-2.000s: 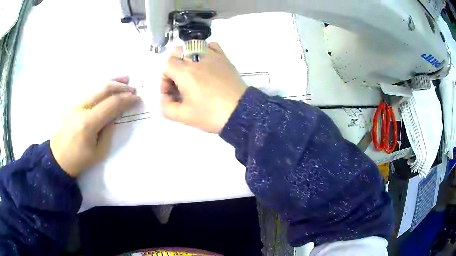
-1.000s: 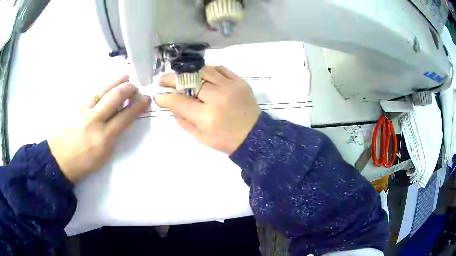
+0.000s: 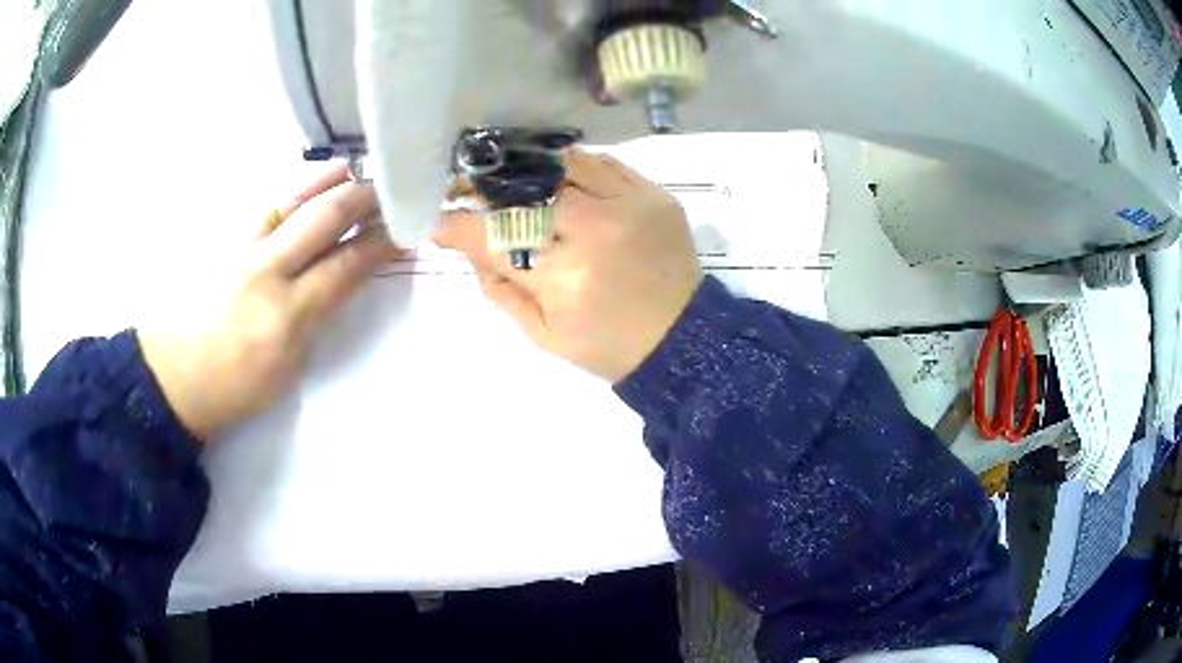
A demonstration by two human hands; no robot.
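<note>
A large white fabric panel (image 3: 441,453) lies flat under the sewing machine head (image 3: 415,117). Thin dark stitch lines run across it, with a narrow stitched outline right of my right hand. My left hand (image 3: 279,279) rests on the panel left of the head, its fingertips close beside it. My right hand (image 3: 603,266) lies on the panel right of the head, partly behind the ribbed cream tension dial (image 3: 520,228). The fingertips of both hands are close together and partly hidden by the head. The needle area is hidden. I cannot tell whether the fingers pinch the cloth.
Red-orange scissors (image 3: 1006,376) lie at the right by the machine base, beside a flat grey-brown piece (image 3: 955,420). Stacked white pieces (image 3: 1099,376) with ribbed-looking edges hang at the far right, above a printed sheet (image 3: 1095,538). A second ribbed cream knob (image 3: 652,62) is on the machine arm.
The machine head appears larger and lower in view than two seconds ago. My right hand has moved down from the dial's front to behind it, and my left hand has moved closer to the head.
</note>
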